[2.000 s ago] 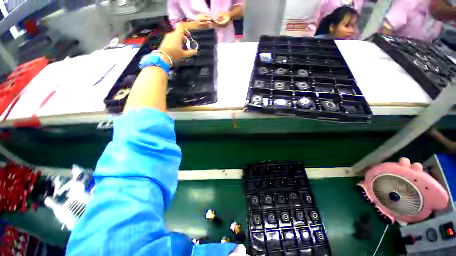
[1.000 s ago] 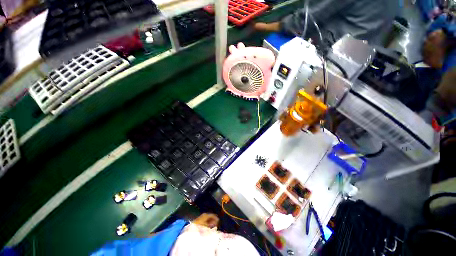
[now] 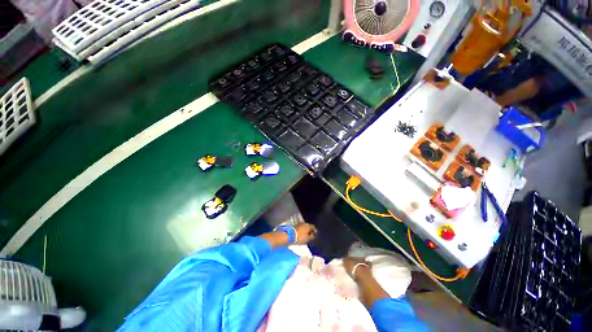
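Several small open case units lie on the green bench, each with a dark or glossy flap hinged off a white and gold part; one unit (image 3: 219, 202) is nearest me, another (image 3: 261, 170) lies to its right. My left hand (image 3: 305, 233), with a blue wristband, is low over my lap near the bench edge, fingers curled. My right hand (image 3: 352, 266), with a bracelet, is at my lap to the right, partly hidden by pale cloth. Both hands are small and blurred; I cannot tell whether they hold anything.
A black blister tray (image 3: 305, 107) lies behind the units. At right, a white press bed (image 3: 389, 155) carries orange-brown fixtures (image 3: 430, 151), blue-handled cutters (image 3: 491, 204), loose black parts and a red button. Orange cable hangs at its edge. Black trays (image 3: 539, 259) are stacked at far right.
The view has swung from the upper shelf trays to the bench and press, then closer over the units. The arm reaching up earlier is down; both hands are now at my lap.
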